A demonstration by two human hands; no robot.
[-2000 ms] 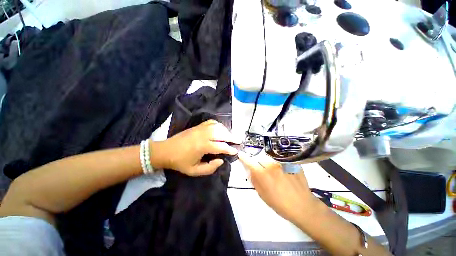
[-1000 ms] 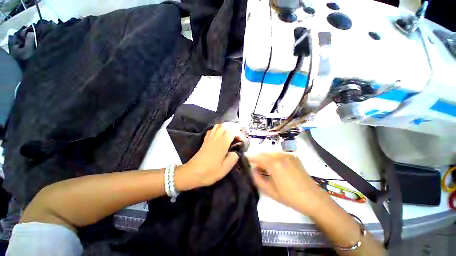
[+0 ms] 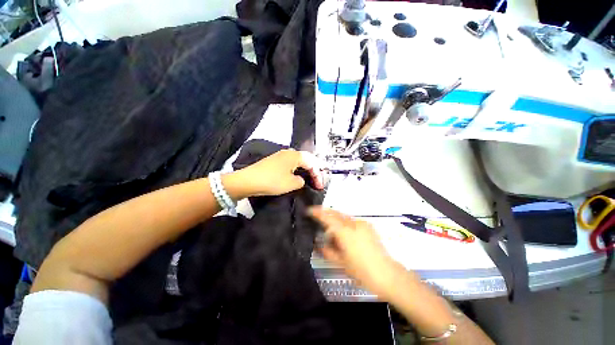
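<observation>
A dark garment panel (image 3: pixel 259 253) lies left of the needle and hangs over the table's front edge. My left hand (image 3: pixel 280 174) grips its edge close beside the presser foot (image 3: pixel 340 164). My right hand (image 3: pixel 347 239) is just below, blurred, its fingertips at the panel's right edge; whether they pinch the cloth cannot be told. The white sewing machine (image 3: pixel 431 81) has a blue stripe and stands to the right of the panel. The large dark garment body (image 3: pixel 148 114) is spread at the left.
Thread snips (image 3: pixel 442 229) lie right of my right hand. A dark fabric strip (image 3: pixel 445 204) crosses the bed and hangs over the front edge. A smartphone (image 3: pixel 543 221) and scissors (image 3: pixel 597 219) lie at the far right. A measuring tape (image 3: pixel 350 288) runs along the front edge.
The view has shifted, showing more of the machine's right side. Both hands have moved from meeting at the presser foot; my right hand is now lower, along the panel's edge.
</observation>
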